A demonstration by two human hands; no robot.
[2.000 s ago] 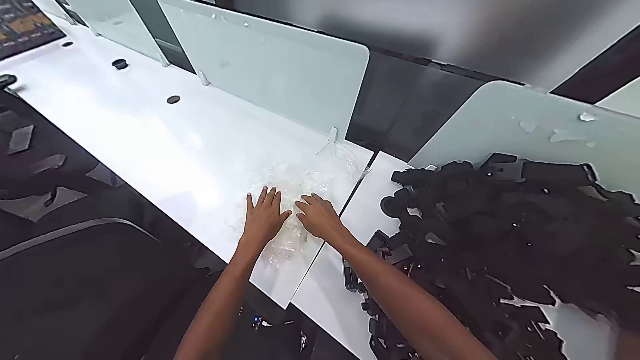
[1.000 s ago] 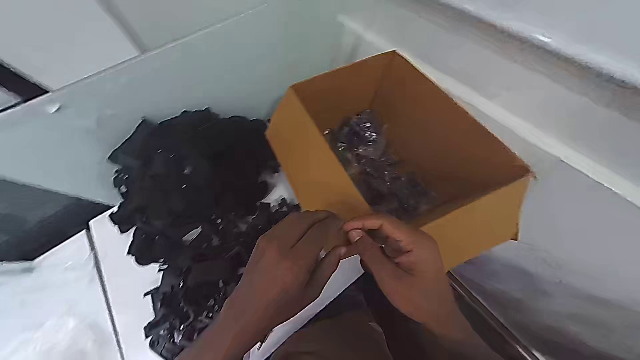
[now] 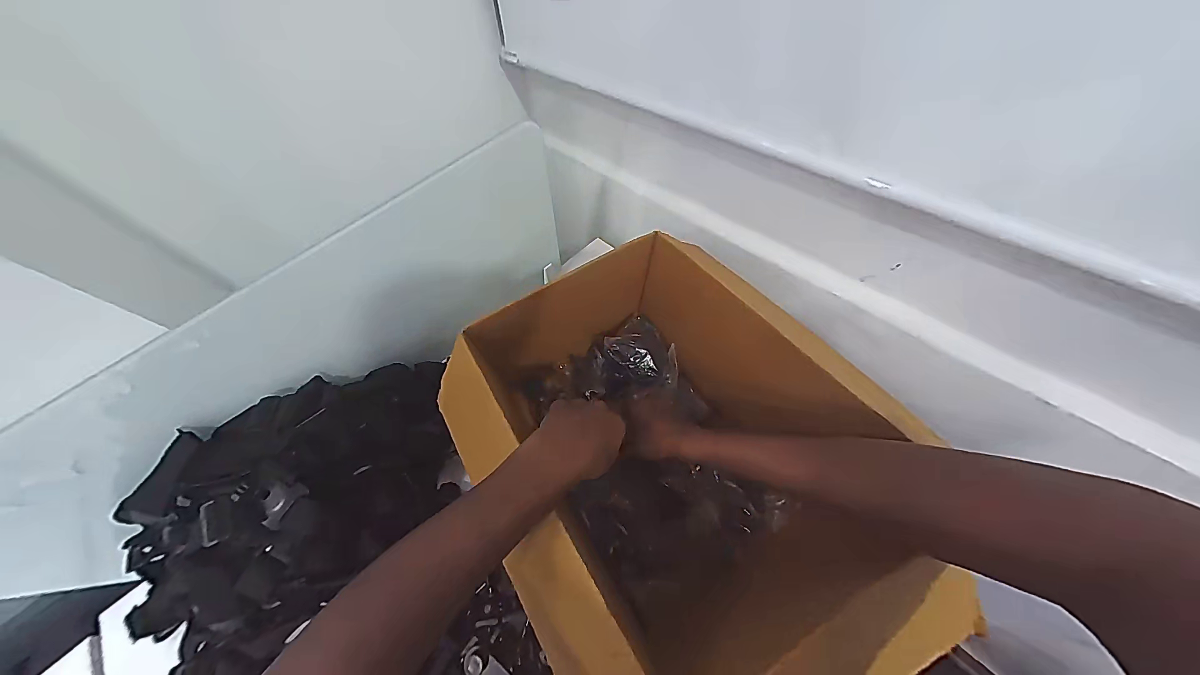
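Both hands reach down into an open cardboard box (image 3: pixel 562 591). Dark items in clear plastic bags (image 3: pixel 636 356) lie along its bottom. My left hand (image 3: pixel 583 436) is curled close to the box's left wall, over the bagged items. Beside it, at the right, my right hand (image 3: pixel 656 427) is among the bags, its fingers partly hidden. Whether either hand grips a bag cannot be made out. Left of the box lies a large heap of black parts (image 3: pixel 319 469), some of which look like plastic and some like fabric.
A frosted glass partition (image 3: pixel 450 225) stands behind the heap and the box. A pale wall with a ledge (image 3: pixel 806 272) runs along the right side. Part of a white tabletop (image 3: pixel 127 628) shows at the lower left. Small loose parts (image 3: pixel 483 619) lie beside the box's left wall.
Both hands have gone from the box's near edge, where they were together a second ago, down into the box. Earlier they rested on clear plastic on the white table. The view has swung far.
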